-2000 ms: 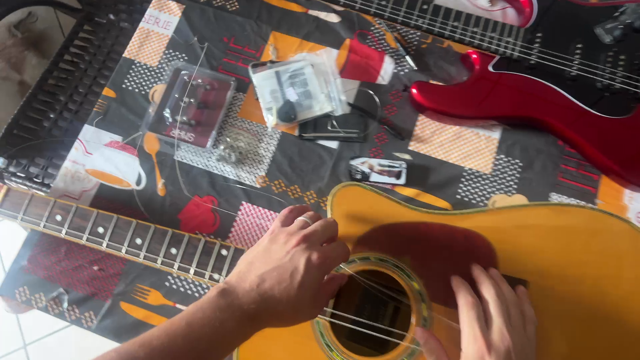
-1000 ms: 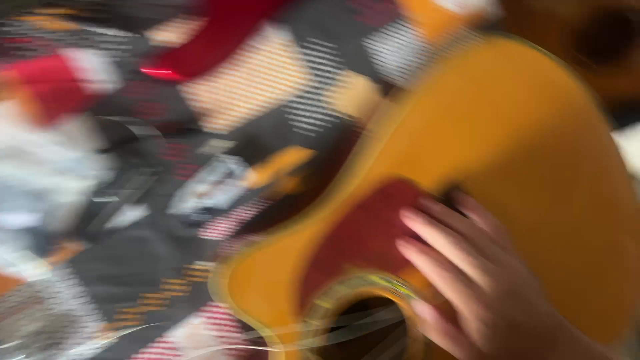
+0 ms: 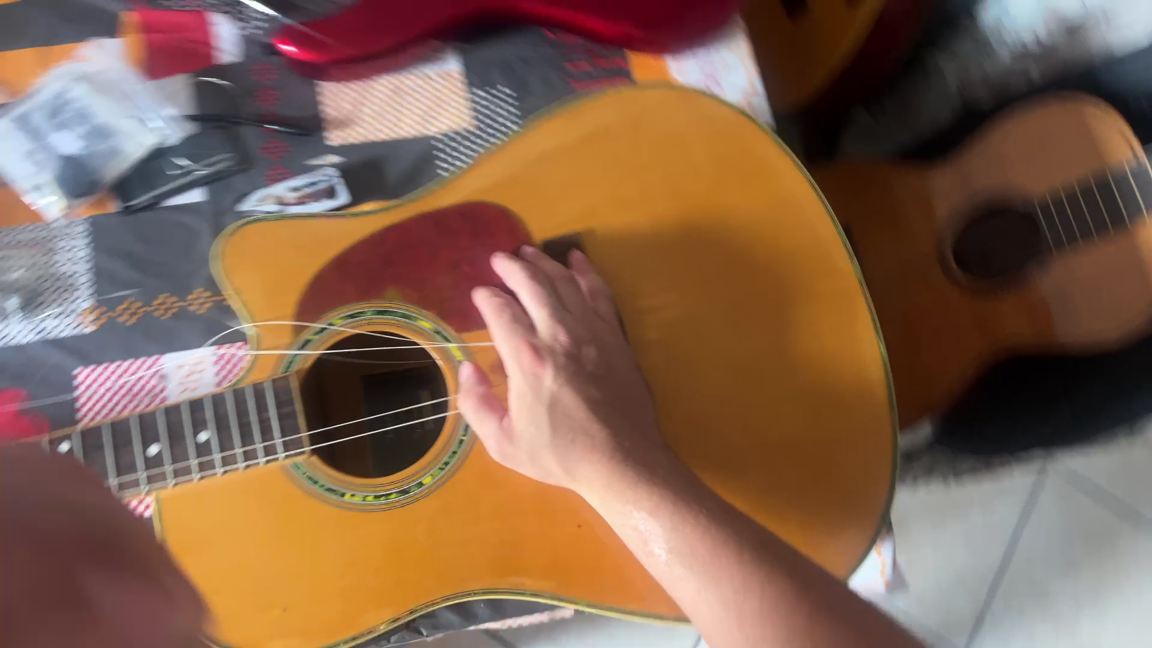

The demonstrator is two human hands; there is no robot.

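An acoustic guitar (image 3: pixel 738 360) with a cutaway and a dark red pickguard (image 3: pixel 414 261) lies face up on the table. My right hand (image 3: pixel 567 369) rests over its bridge, fingers spread, and hides most of the bridge. Several strings (image 3: pixel 387 418) run from under this hand across the sound hole (image 3: pixel 373 405). One loose string curves above the hole toward the neck (image 3: pixel 193 436). At the lower left edge a large blurred skin-coloured shape, probably my left hand (image 3: pixel 81 558), covers part of the neck; its fingers do not show.
A red electric guitar body (image 3: pixel 504 27) lies beyond, on the patterned tablecloth (image 3: pixel 396 99). Plastic packets (image 3: pixel 81 126) and a small multi-tool or similar metal item (image 3: pixel 297 191) are at the left. Another acoustic guitar (image 3: pixel 999 243) stands or lies at the right, above the tiled floor (image 3: pixel 1017 531).
The view has swung right. My left hand, over the strings beside the sound hole two seconds ago, is now blurred at the lower left. My right hand stays at the bridge.
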